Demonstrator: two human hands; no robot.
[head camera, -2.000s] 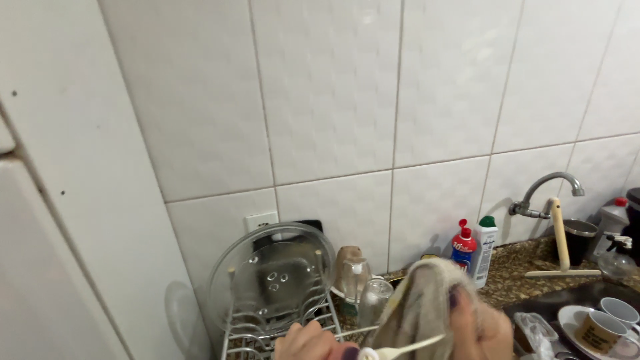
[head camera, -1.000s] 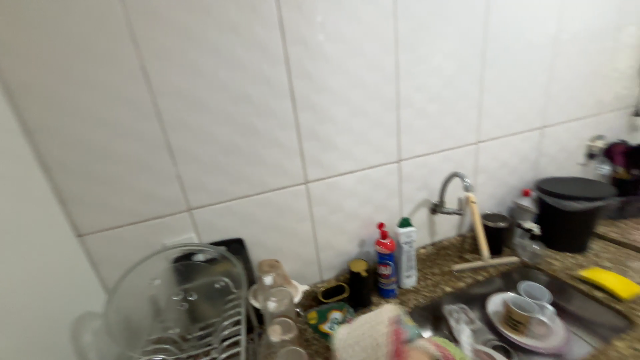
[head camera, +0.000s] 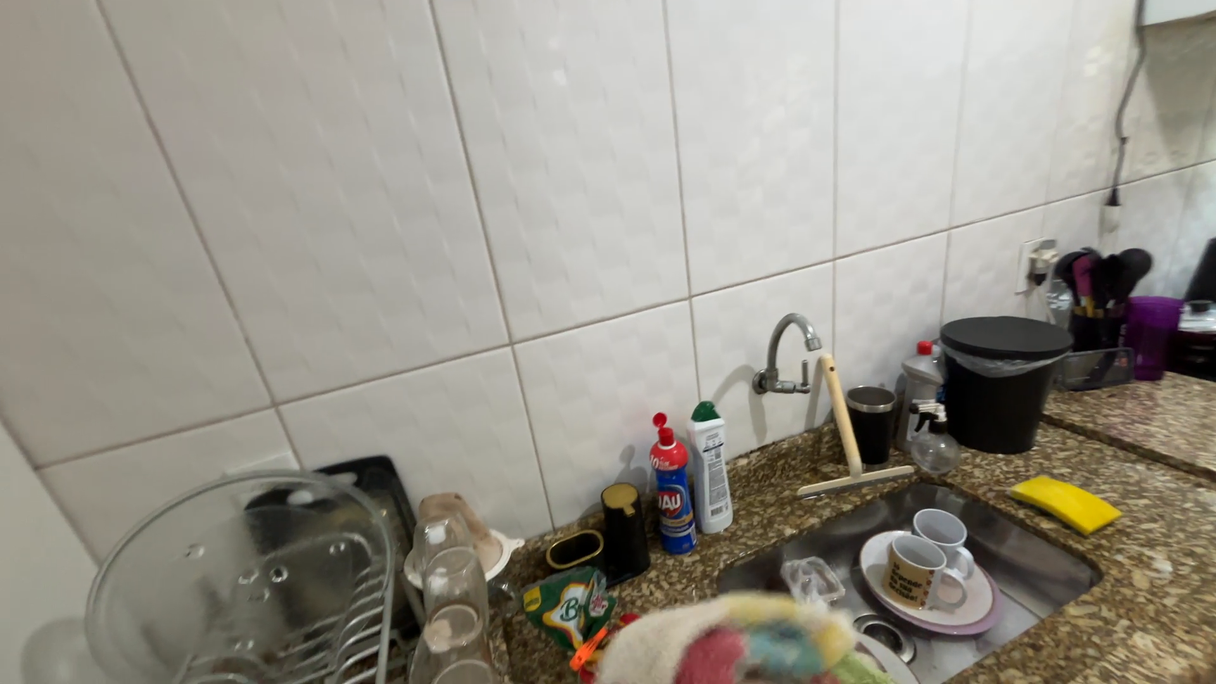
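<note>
A colourful terry cloth (head camera: 731, 641), white with pink, yellow and blue patches, shows blurred at the bottom edge, in front of the sink. Neither of my hands can be seen; whatever holds the cloth is below the view. Left of the cloth lie a green packet (head camera: 568, 606) and an orange clip (head camera: 588, 650). The steel sink (head camera: 779, 551) holds plates (head camera: 983, 608), two mugs (head camera: 914, 573) and a clear plastic piece (head camera: 812, 579).
At the left, a dish rack (head camera: 356, 622) holds a glass lid (head camera: 237, 560), beside upturned glasses (head camera: 454, 579). Bottles (head camera: 673, 494), a faucet (head camera: 787, 356), a wooden-handled squeegee (head camera: 844, 418), a black bin (head camera: 1002, 389) and a yellow sponge cloth (head camera: 1064, 503) stand or lie around the sink.
The view has swung right toward the sink. Two seconds ago both hands showed at the bottom with a cloth and a white utensil; now the hands are out of view and only the cloth shows.
</note>
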